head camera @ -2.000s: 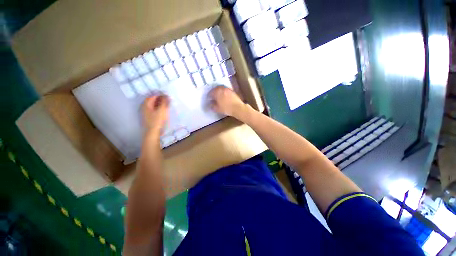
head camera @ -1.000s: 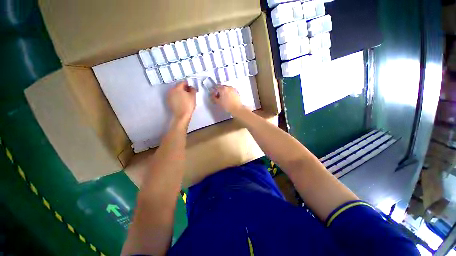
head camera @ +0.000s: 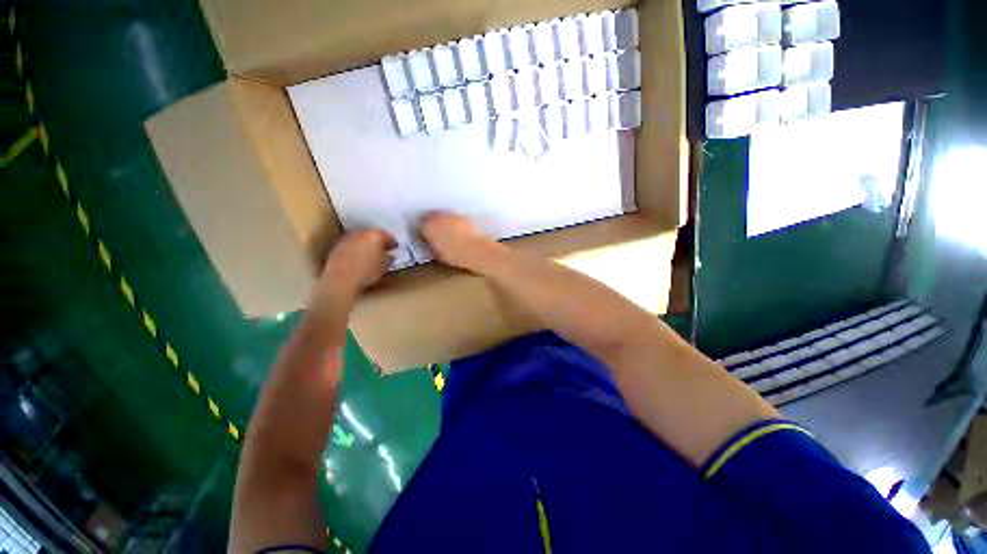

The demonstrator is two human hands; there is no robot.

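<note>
An open brown shipping carton (head camera: 260,162) holds a flat white layer sheet (head camera: 465,179). White housings (head camera: 509,65) lie in tight rows along the sheet's far side, reaching the right wall. Two housings (head camera: 520,136) near the front of these rows sit unevenly, one tilted. My left hand (head camera: 363,258) and my right hand (head camera: 446,236) are close together at the near left corner of the sheet. Small white housings (head camera: 405,255) show between them, touched by the fingers of both hands. My fingertips are partly hidden and blurred.
On the green bench (head camera: 725,260) to the right are stacked white housings (head camera: 747,70), a black board (head camera: 882,54) and a white sheet (head camera: 823,173). Rows of white pieces (head camera: 844,352) lie nearer on the right. Yellow-black tape (head camera: 119,287) marks the green floor at left.
My hands have moved from the front of the rows to the carton's near left corner. Two housings now lie released at the row front. The carton appears shifted up and right in the view.
</note>
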